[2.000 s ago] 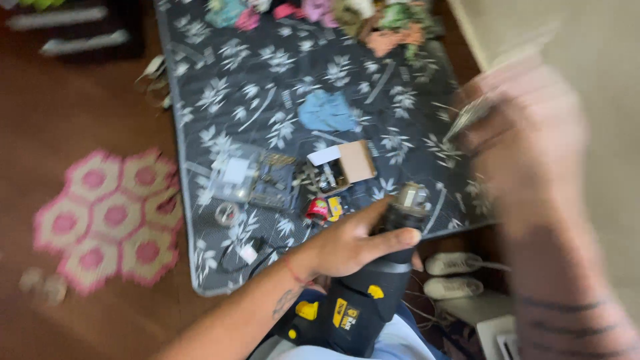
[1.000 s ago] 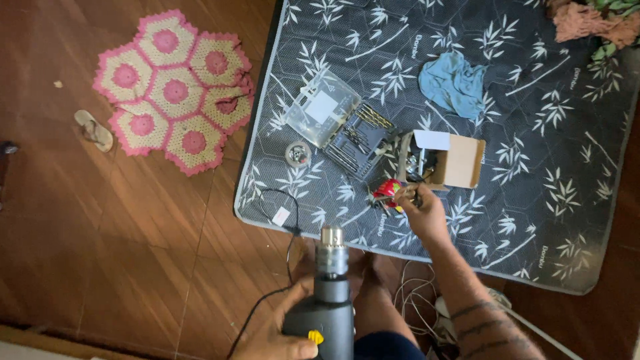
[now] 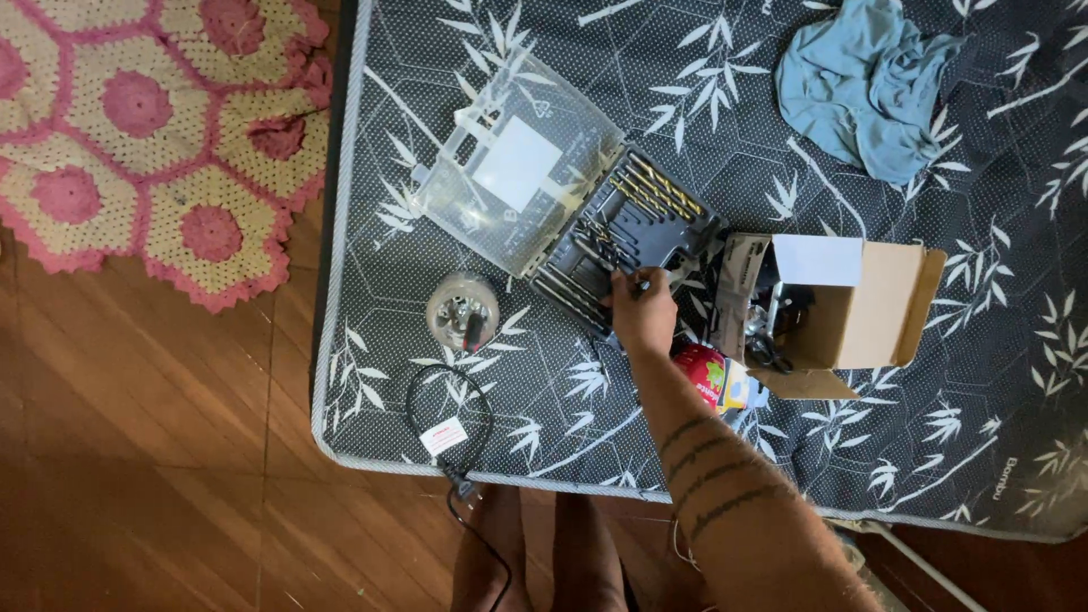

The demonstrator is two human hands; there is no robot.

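Note:
My right hand (image 3: pixel 643 310) reaches into the black tray of an open drill bit case (image 3: pixel 625 234), its fingertips at loose dark bits near the middle. Whether the fingers grip a bit cannot be told. Gold-coloured bits (image 3: pixel 659 189) lie in the far part of the tray and dark bits (image 3: pixel 571 297) in slots on the near side. The case's clear plastic lid (image 3: pixel 523 161) is folded back to the left. My left hand and the power drill are out of view. A black cord (image 3: pixel 491 408) with a plug (image 3: pixel 460 484) crosses the mattress edge.
Left of the case stands a round clear container (image 3: pixel 463 312) of small metal parts. To the right are an open cardboard box (image 3: pixel 884 314) with metal items and a red and yellow package (image 3: pixel 710 374). A blue cloth (image 3: pixel 867 89) lies farther back on the patterned mattress (image 3: pixel 765 476); a crocheted rug (image 3: pixel 136 102) covers floor at left.
My right hand has moved from the red package to the drill bit case. The left hand and the power drill, seen a second ago, have left the view, which has shifted closer.

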